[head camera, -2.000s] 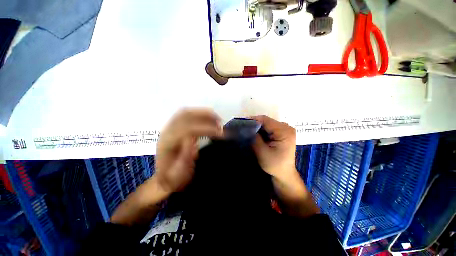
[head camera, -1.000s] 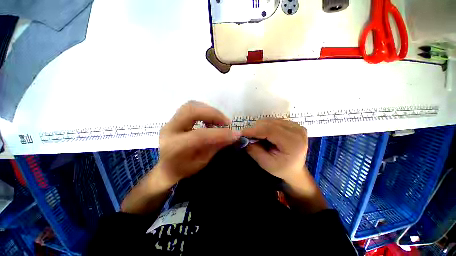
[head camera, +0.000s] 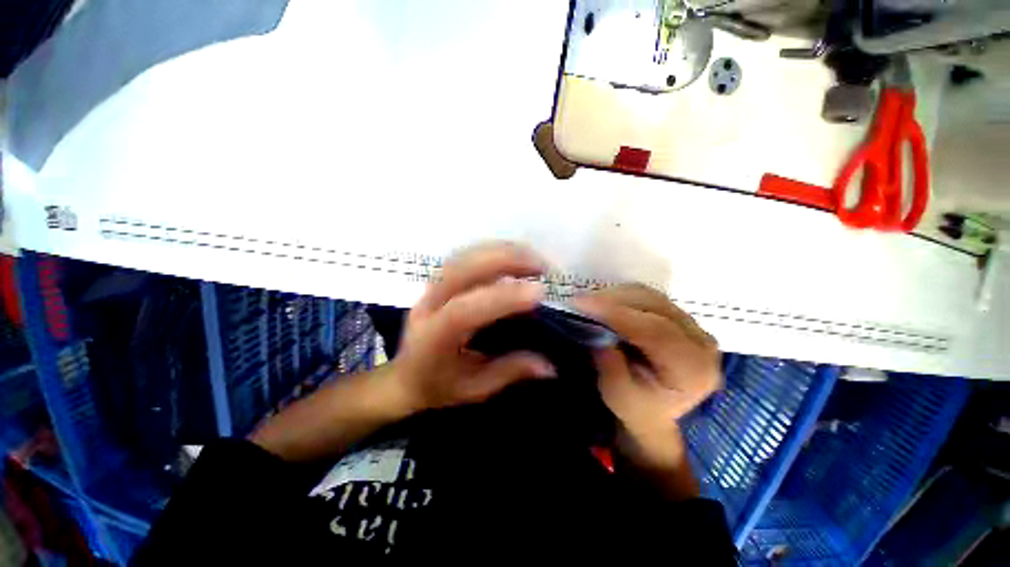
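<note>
A small dark navy piece with a grey-blue edge (head camera: 576, 322) is held between my two hands at the table's front edge, in front of my dark clothing. My left hand (head camera: 471, 332) is slightly blurred, with its fingers at the piece's left end. My right hand (head camera: 656, 352) grips the right end between thumb and fingers. Most of the piece is hidden by my fingers or merges with the dark clothing behind it.
The cream machine bed (head camera: 687, 122) with needle area is at upper right. Red-handled shears (head camera: 883, 166) lie on its right corner, a green and dark tool (head camera: 967, 230) beside. Grey-blue pieces (head camera: 133, 61) lie upper left. Blue crates (head camera: 277, 354) stand below the table.
The camera view has turned and shifted, so the machine bed sits further right and tilted. My left fingers have opened wider around the piece, and more of its dark surface shows between my hands.
</note>
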